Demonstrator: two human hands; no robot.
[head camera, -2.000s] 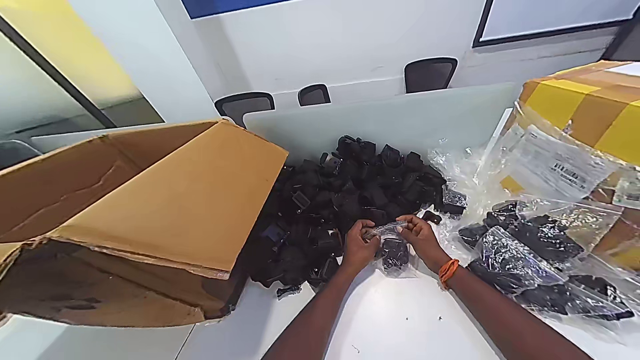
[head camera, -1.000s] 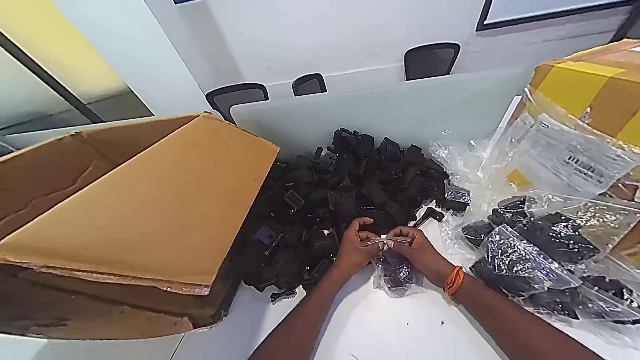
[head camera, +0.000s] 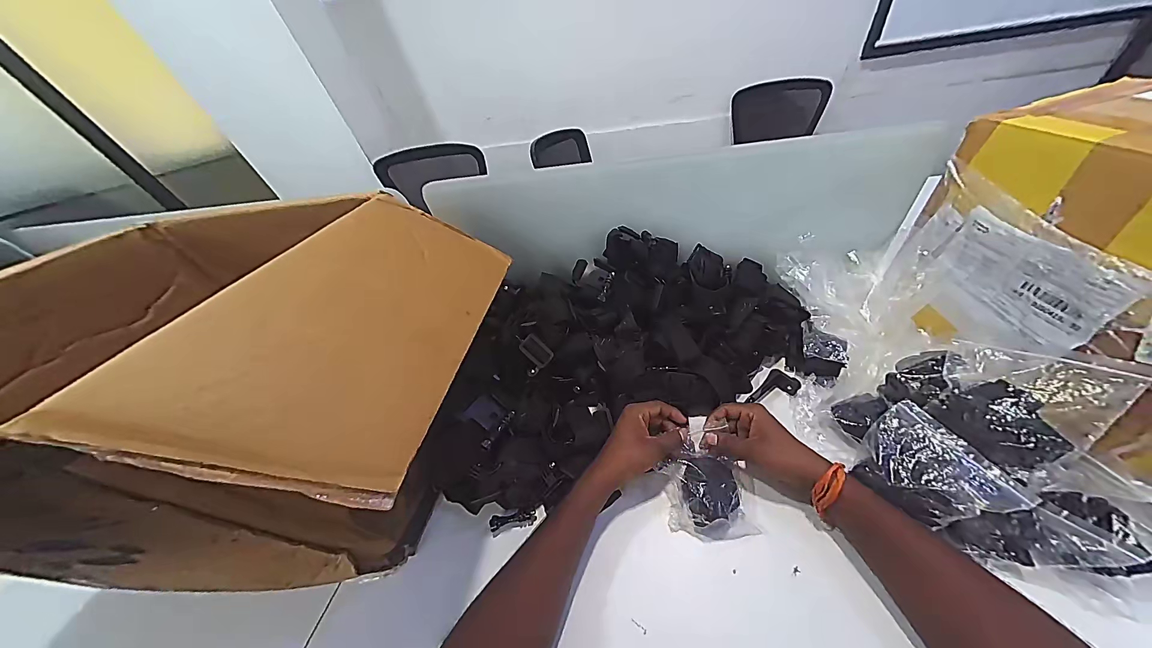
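Note:
A small clear plastic bag (head camera: 711, 504) with a black item inside lies on the white table in front of me. My left hand (head camera: 643, 441) pinches the left side of its top edge between thumb and fingers. The right side of the same edge is pinched by my right hand (head camera: 751, 441), which has an orange band at the wrist. Just beyond both hands spreads a large heap of black straps and plastic mounts (head camera: 648, 333). A black plastic arm piece (head camera: 776, 384) lies at the heap's right edge.
A large open cardboard box (head camera: 270, 360) stands at the left. To the right are filled clear bags of black parts (head camera: 981, 432), loose plastic wrap (head camera: 837, 279) and a taped carton (head camera: 1062, 180). A frosted partition (head camera: 702, 198) rises behind the heap, with several chairs (head camera: 781, 110) beyond.
My hands have stayed at the bag's top edge and now hold it upright with fingertips close together. The bag's filled lower part shows more fully below them than two seconds ago.

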